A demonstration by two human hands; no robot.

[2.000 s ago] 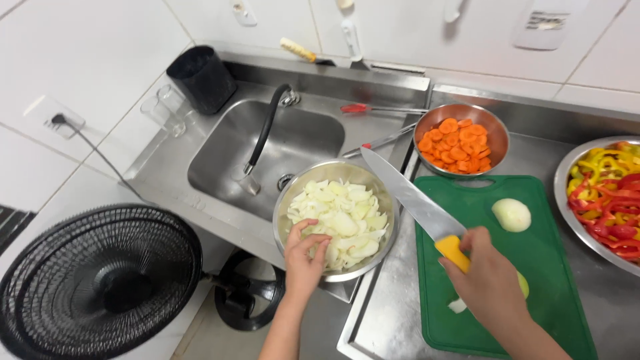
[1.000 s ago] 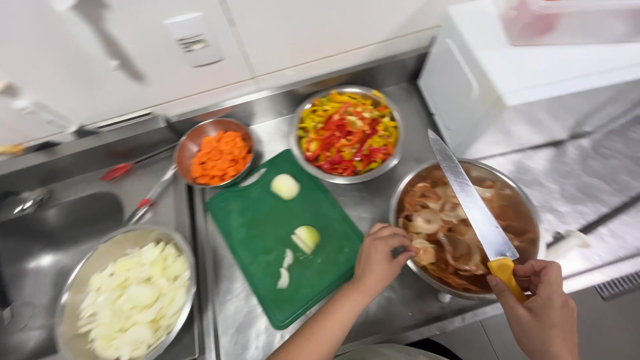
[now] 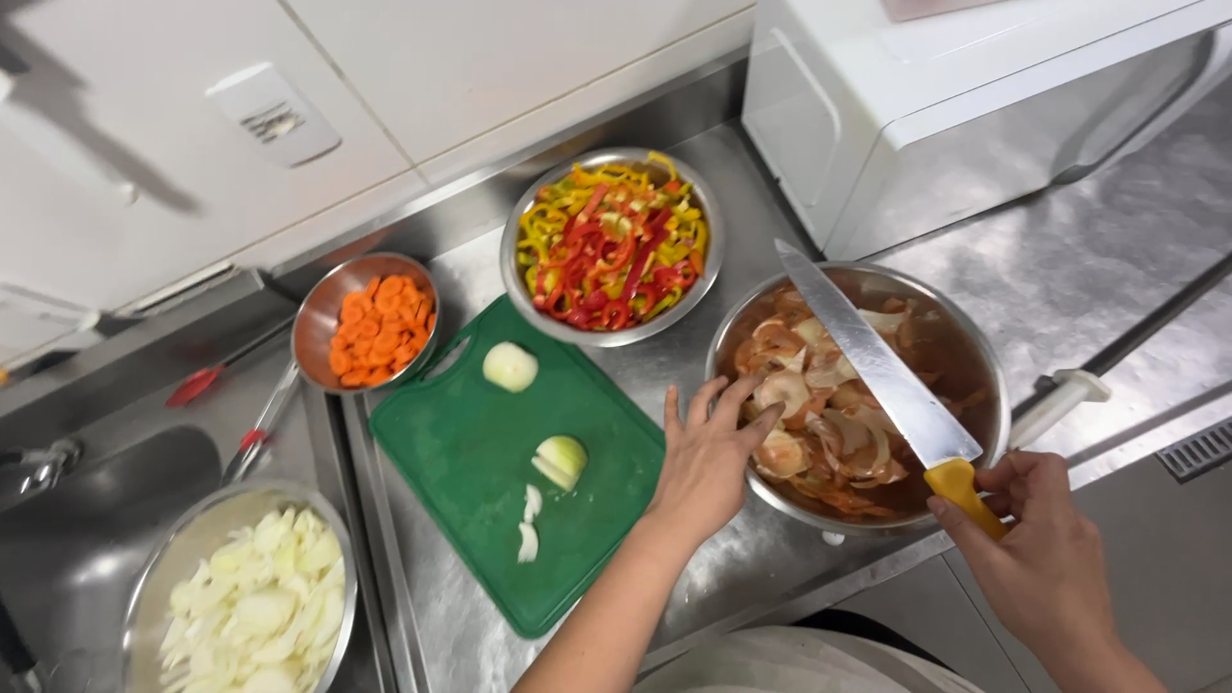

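My right hand (image 3: 1030,534) grips the yellow handle of a kitchen knife (image 3: 881,366), its blade slanting over a steel bowl of onion skins (image 3: 818,414). At that bowl's left rim, my left hand (image 3: 710,448) reaches with spread fingers and holds nothing that I can see. Left of it lies a green cutting board (image 3: 452,462) bearing a peeled onion half (image 3: 510,367), a cut onion piece (image 3: 560,462) and small onion slivers (image 3: 528,541). Sliced onion (image 3: 260,602) fills a bowl at the lower left.
Behind the board stand a bowl of sliced carrots (image 3: 383,332) and a bowl of sliced peppers (image 3: 616,245). A white appliance (image 3: 847,125) is at the back right. The sink (image 3: 96,520) lies at the left, with red-marked utensils (image 3: 195,385) beside it.
The view has swung right. My left hand has gone from the sliced-onion bowl to the bowl of skins. The knife, still in my right hand, has moved from beside the board to over the skins.
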